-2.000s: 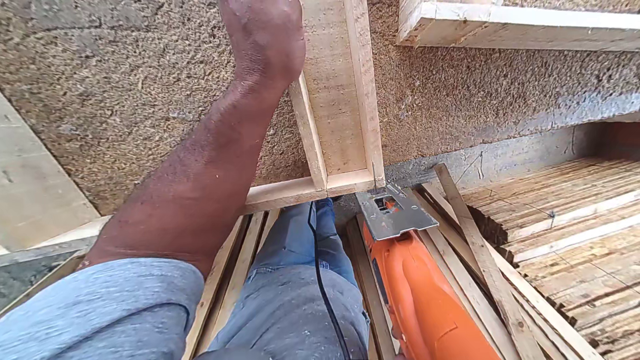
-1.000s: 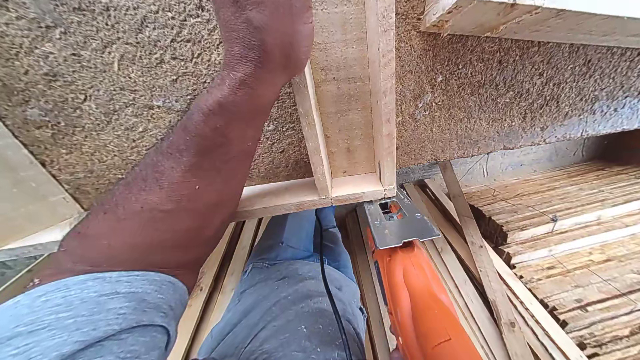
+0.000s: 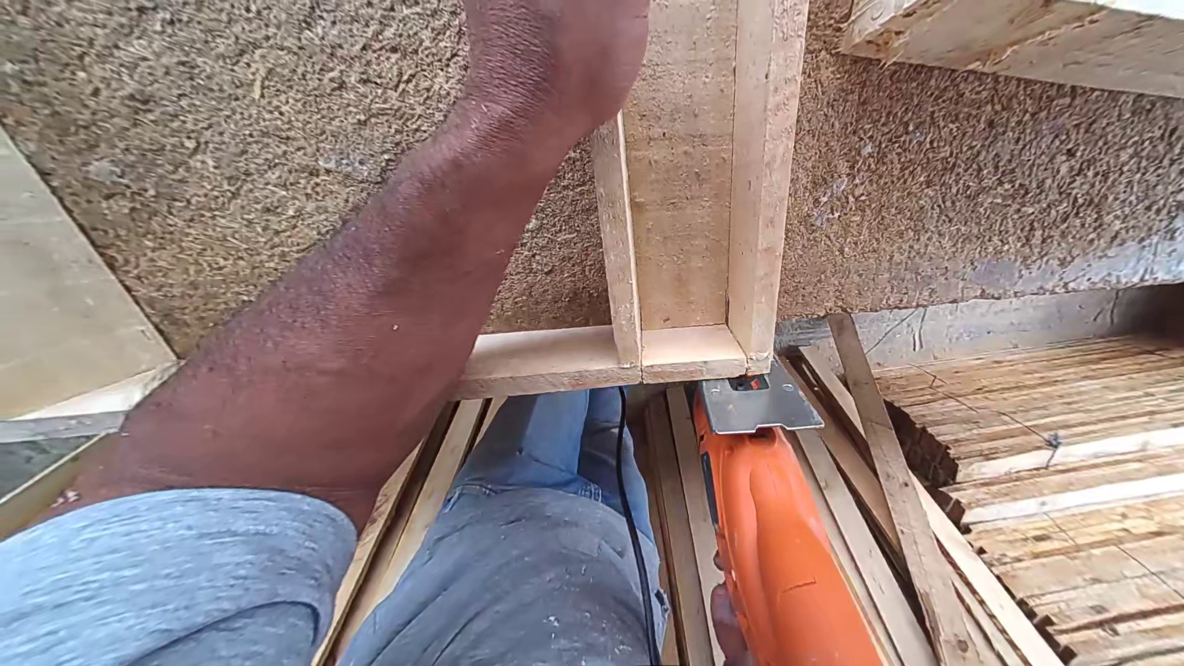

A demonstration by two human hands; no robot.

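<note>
My left arm reaches across to the upper middle, and my left hand rests at a wooden frame of joined boards; its fingers are cut off by the top edge. My right hand shows only as fingertips at the bottom, wrapped around the orange body of a jigsaw. The jigsaw's metal base plate lies against the lower right corner of the frame, below the end of its upright side board. A crosspiece runs along the frame's near end. The blade is hidden.
A rough, fibrous work surface lies under the frame. A thick board is at the upper right and a panel at the left. Stacked wood strips fill the lower right. A black cable hangs along my clothes.
The jigsaw's base plate, earlier reaching beside the frame's right side board, now sits lower, at the board's near end. My left hand stays at the frame. The view has shifted slightly.
</note>
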